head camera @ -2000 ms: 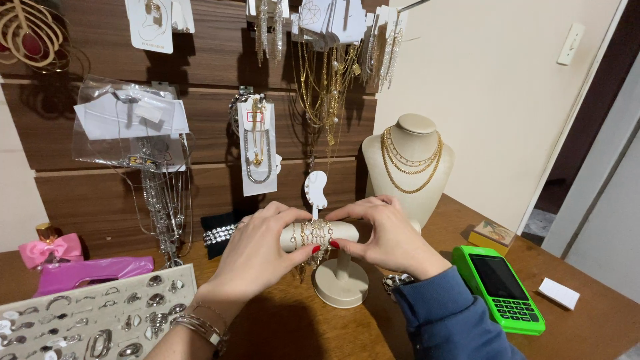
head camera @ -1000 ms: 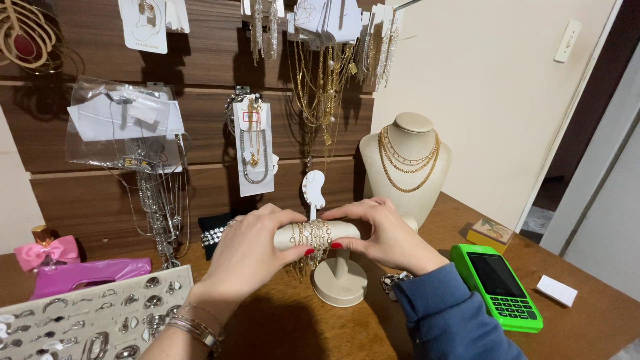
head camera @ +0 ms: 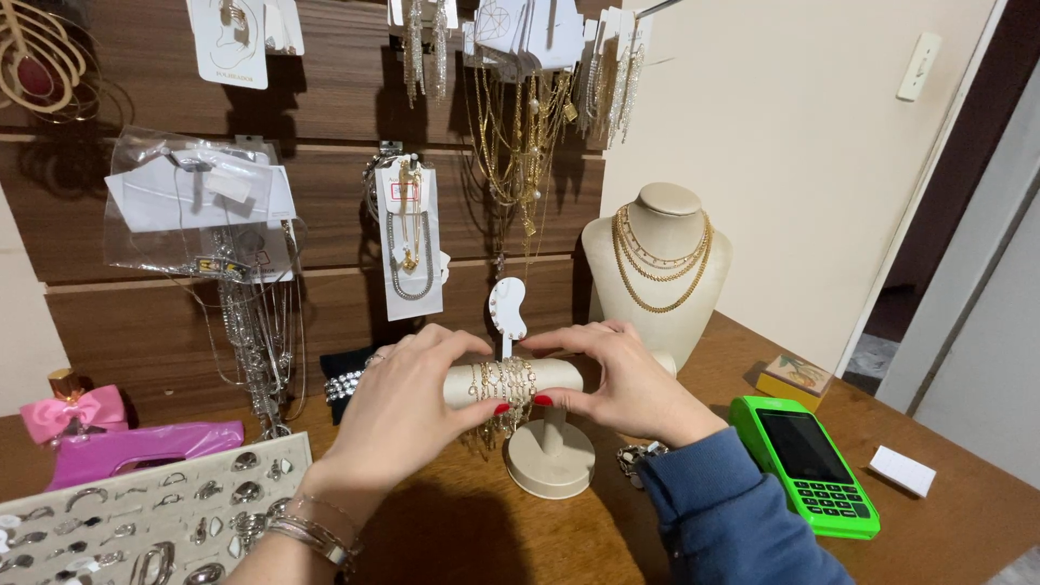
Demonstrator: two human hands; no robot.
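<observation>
A cream T-bar bracelet stand stands on the wooden table, with several gold-coloured chain bracelets around its padded bar. My left hand is at the left end of the bar, its thumb against the bracelets and its index finger raised above them. At the right end, my right hand has its thumb on the bracelets' right edge, the index finger above the bar. Both hands are curved around the bar with thumb and fingers apart. Behind the bar rises a white ear-shaped earring display edged with small earrings.
Left lie a ring tray, a magenta bag and a bottle with a pink bow. A necklace bust stands behind right. A green card terminal, white card and small box are right. Necklaces hang from the slatted wall.
The bracelets, spread wider along the bar two seconds ago, now sit closer together. Both index fingers have lifted off the bar's top since one second ago.
</observation>
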